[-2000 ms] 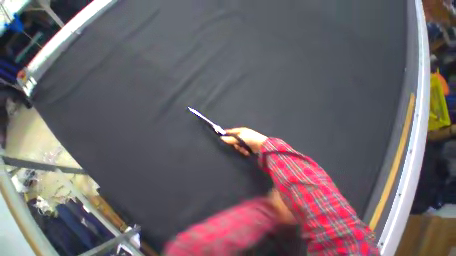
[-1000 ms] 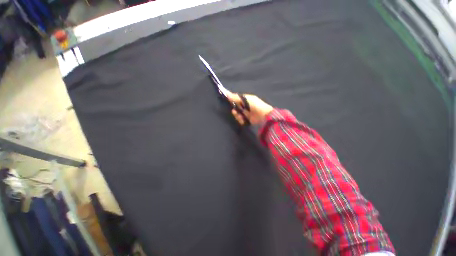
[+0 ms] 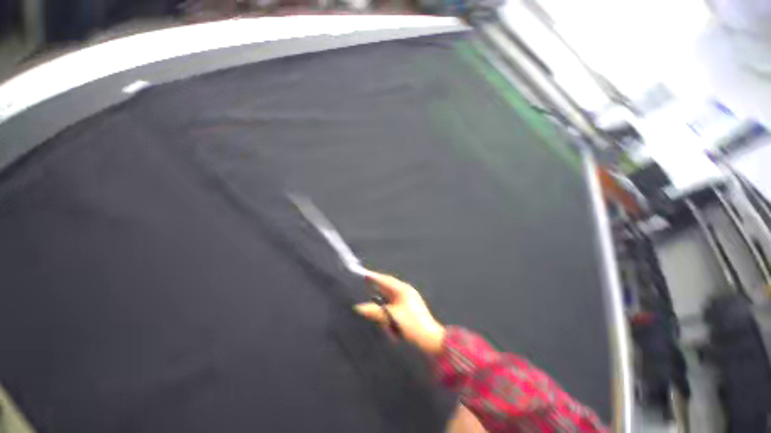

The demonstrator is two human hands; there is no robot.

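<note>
Black fabric ply (image 3: 254,254) covers most of the bed, with low wrinkles and a long fold line running from upper left down towards the shears. My right hand (image 3: 401,313), in a red plaid sleeve, is shut on the fabric shears (image 3: 331,238). The silver blades point up and left over the cloth and are blurred; whether they touch it I cannot tell. A small patch of skin, seemingly my left hand (image 3: 464,420), shows at the bottom edge beside the right sleeve, mostly cut off; its fingers are not visible.
The pale bed edge rail (image 3: 254,42) curves across the top, with a short white label (image 3: 135,87) on its grey strip. Green colour (image 3: 507,106) shows on the cloth near the metal bars at the upper right. A silver edge (image 3: 610,279) bounds the right side, with dark items beyond.
The view has swung right, bringing the green area and workshop beyond more into view. The right hand and shears appear lower in the picture. The skin patch has appeared at the bottom.
</note>
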